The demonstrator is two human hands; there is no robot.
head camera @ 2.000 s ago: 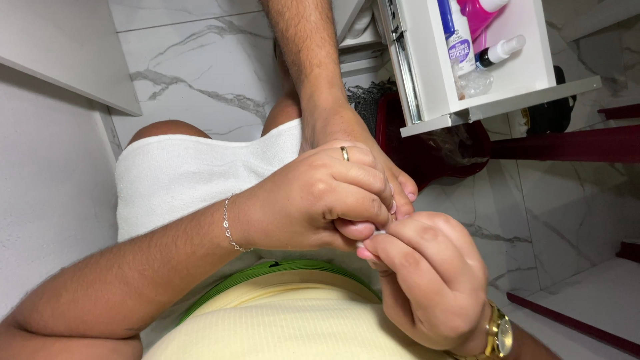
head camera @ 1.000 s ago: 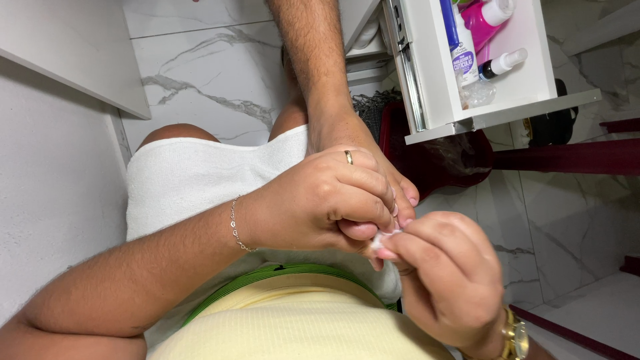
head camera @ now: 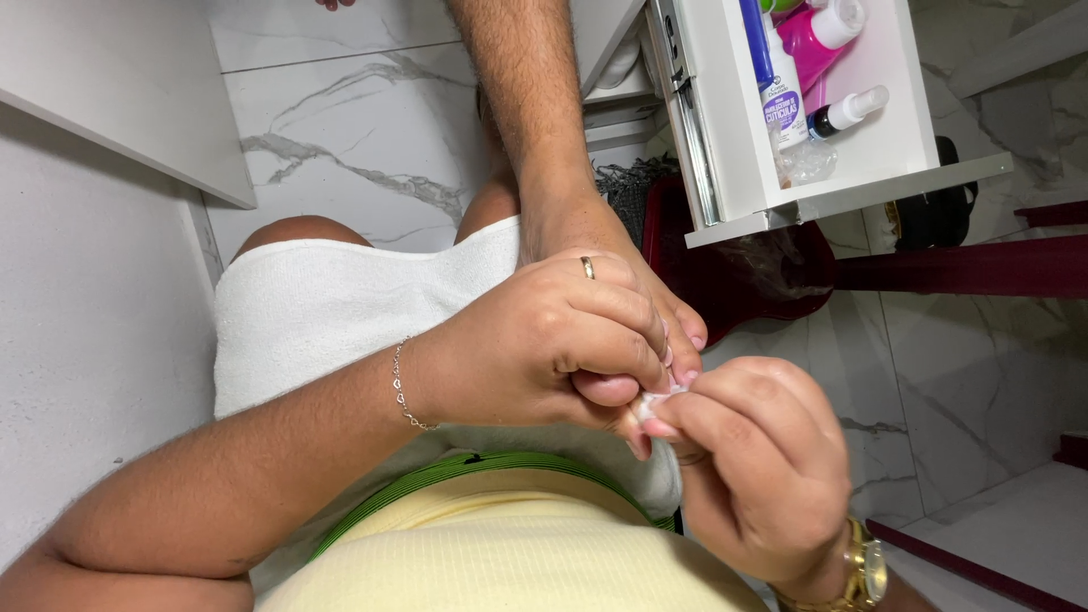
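Another person's bare foot (head camera: pixel 578 225) rests on the white towel (head camera: pixel 340 314) over my lap, toes pointing down and right. My left hand (head camera: pixel 544 340), with a ring and a chain bracelet above it, is wrapped around the toes. Close beside it, my right hand (head camera: pixel 765 459) pinches a small white wad, seemingly cotton (head camera: pixel 650 404), against the toe area between thumb and fingers. A gold watch (head camera: pixel 867 565) is on my right wrist. My fingers hide part of the toes and most of the wad.
At the upper right an open white drawer (head camera: pixel 901 189) holds bottles, among them a white bottle (head camera: pixel 786 106) and a pink bottle (head camera: pixel 807 51). Below it lies a dark red tray-like container (head camera: pixel 739 289) with clear plastic. A white panel (head camera: pixel 110 93) stands at the left.
The white wad shows more between my fingertips than two seconds ago. Both hands remain at the toes, and the foot stays in place.
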